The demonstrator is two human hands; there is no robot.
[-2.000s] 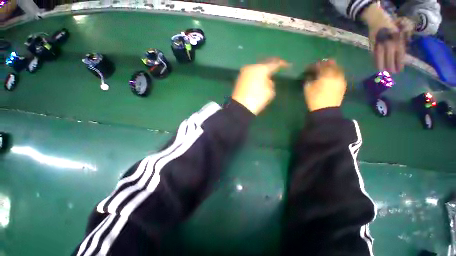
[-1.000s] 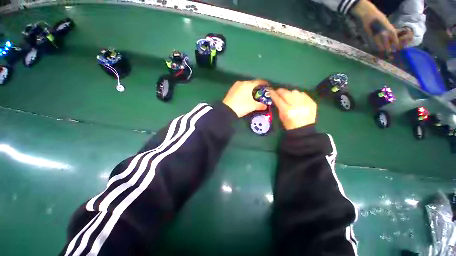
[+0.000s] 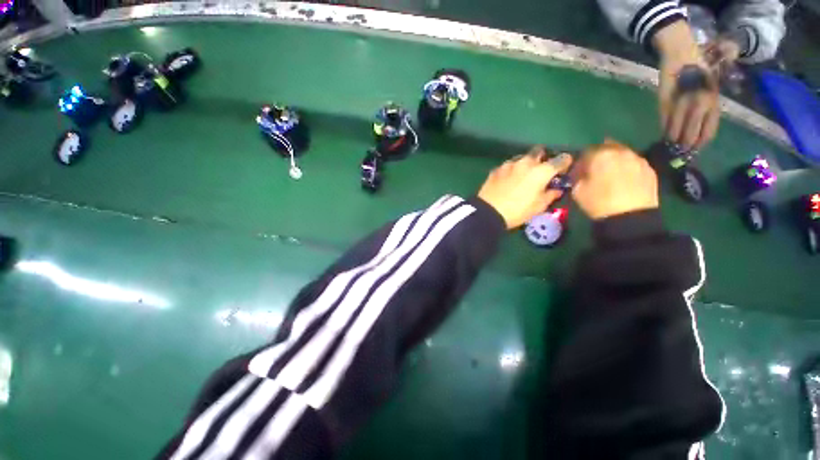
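Note:
My left hand point(image 3: 521, 187) is around the left side of a wired unit, fingers on the dark housing, which is mostly hidden between my hands. A bit of circuit board point(image 3: 561, 182) shows between the fingertips. The unit's disc point(image 3: 544, 230), white-faced with small dark marks and a red glow at its upper edge, lies just below on the green strip. My right hand point(image 3: 617, 180) is at the unit's right side with curled fingers; whether it grips the housing or a wire is hidden.
More wired units lie left point(image 3: 393, 126), behind point(image 3: 443, 97) and right point(image 3: 758, 176), some lit blue, purple or red. Another person's hand point(image 3: 690, 106) reaches over the rail onto a unit at right. A blue tray point(image 3: 791, 112) and the pale metal rail point(image 3: 503, 42) bound the back.
The units appear farther right in the view. My hands and the held unit have also shifted right, my hands still together on it. The other person's hand has come down onto a unit.

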